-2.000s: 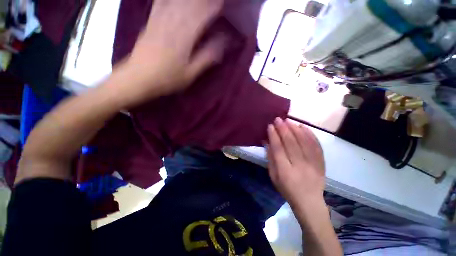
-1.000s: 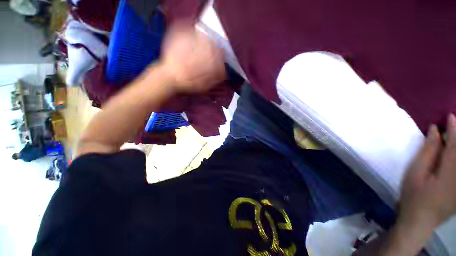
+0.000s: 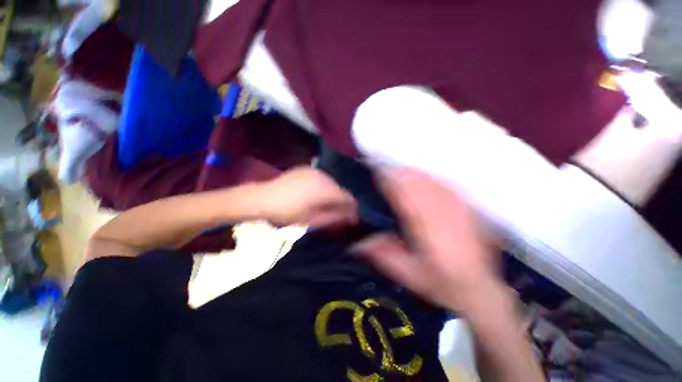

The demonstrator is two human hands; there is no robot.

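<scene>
A large maroon fabric panel point(image 3: 464, 52) lies limp over the white table, with its uneven near edge showing. My left hand point(image 3: 325, 198) is over my lap with its fingers curled; it is blurred, and I cannot tell whether it holds anything. My right hand point(image 3: 426, 231) is beside it at the table's front edge, blurred, with the thumb apart from the fingers and no cloth seen in it. Both hands are clear of the large panel. Maroon pieces point(image 3: 239, 168) hang beside the blue basket, left of my left hand.
The white table point(image 3: 523, 186) has a rounded front corner near my right hand. The blue basket point(image 3: 161, 112) stands at left, with dark cloth point(image 3: 161, 26) hanging above it. A small brass-yellow part point(image 3: 609, 80) is at upper right. Grey cloth point(image 3: 591, 332) lies below the table.
My right hand has left the maroon panel and come left to the table's front edge. My left hand has moved down towards my lap. The view has swung from the machine towards the basket.
</scene>
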